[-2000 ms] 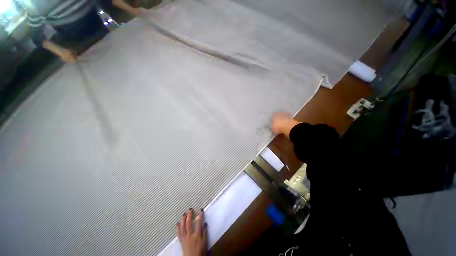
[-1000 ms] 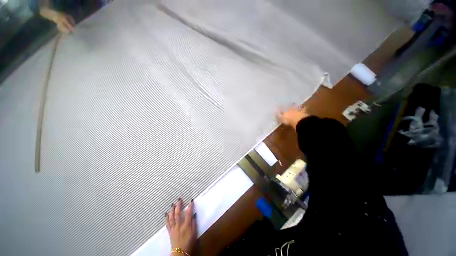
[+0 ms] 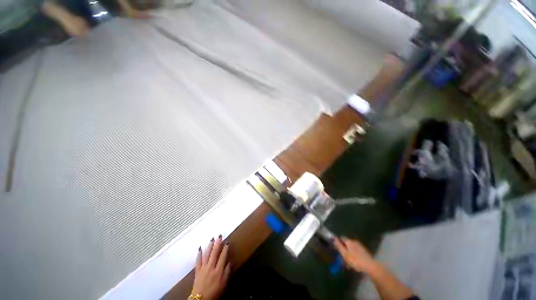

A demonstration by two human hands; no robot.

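Note:
The striped fabric ply (image 3: 135, 140) covers the table, with its near edge running diagonally beside a white paper strip (image 3: 223, 220). My left hand (image 3: 213, 266) lies flat with fingers apart at the paper's near edge and the brown table, holding nothing. My right hand (image 3: 354, 256) is beyond the table edge, closed around the handle end of the end cutter (image 3: 308, 205); the fingers are slightly blurred. The cutter's whitish motor unit sits by the dark and brass-coloured rail (image 3: 270, 199) at the table edge.
Another person's hands (image 3: 75, 24) are at the far fabric edge, beside a thin wooden stick (image 3: 23, 120) on the cloth. A long crease (image 3: 217, 60) crosses the cloth. A metal clamp (image 3: 354, 134) and white roll (image 3: 358, 104) are at the near table edge.
My right hand has left the fabric's near edge and come back to the cutter handle. My left hand still lies flat. The view has turned right, showing more floor.

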